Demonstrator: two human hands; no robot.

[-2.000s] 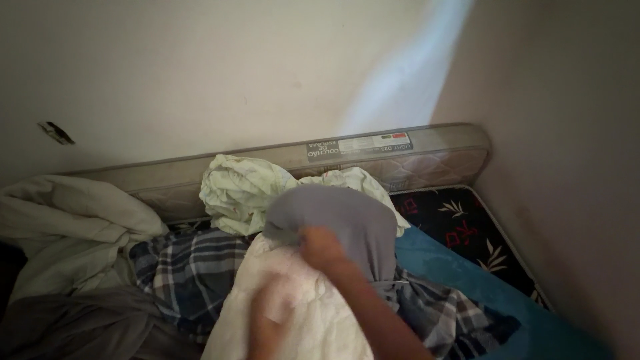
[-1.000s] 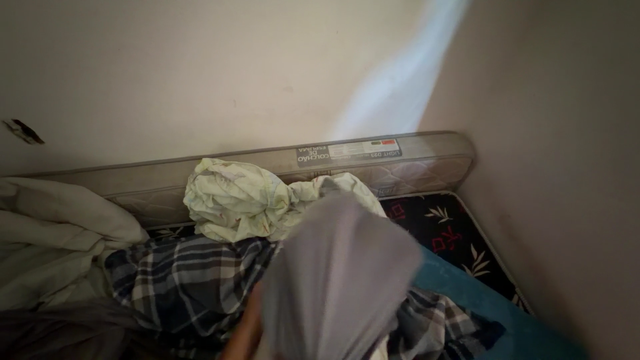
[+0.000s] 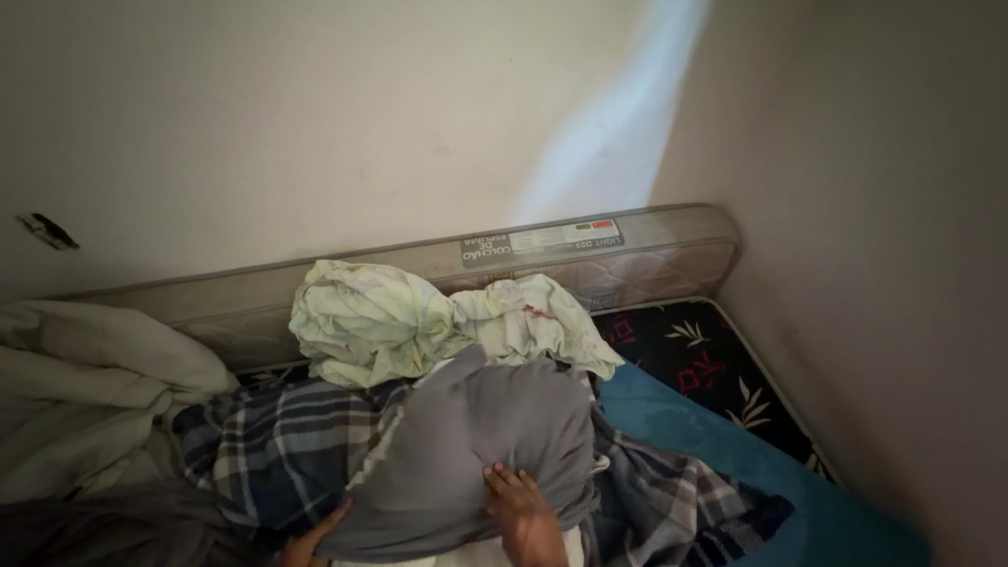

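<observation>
A grey cloth (image 3: 465,449) lies spread and rumpled over a white padded item (image 3: 472,554) at the lower middle. My right hand (image 3: 524,508) rests on the grey cloth with its fingertips on the fabric. At the cloth's lower left edge is my left hand (image 3: 319,535), mostly cut off by the frame; whether it pinches the fabric I cannot tell. Beneath lies a plaid blanket (image 3: 291,449), which shows on both sides. A bunched pale green printed cloth (image 3: 370,323) sits just behind.
A beige foam mattress (image 3: 677,252) stands on its side against the wall. Below it lies a black patterned mattress (image 3: 709,362) partly under a blue sheet (image 3: 669,417). Cream bedding (image 3: 87,386) and dark grey fabric (image 3: 118,528) are heaped at left. A wall rises close on the right.
The grey cloth was bunched under my hand, then raised in front of me; now it lies lower and flatter over the white item. My right hand has come back into view on top of it.
</observation>
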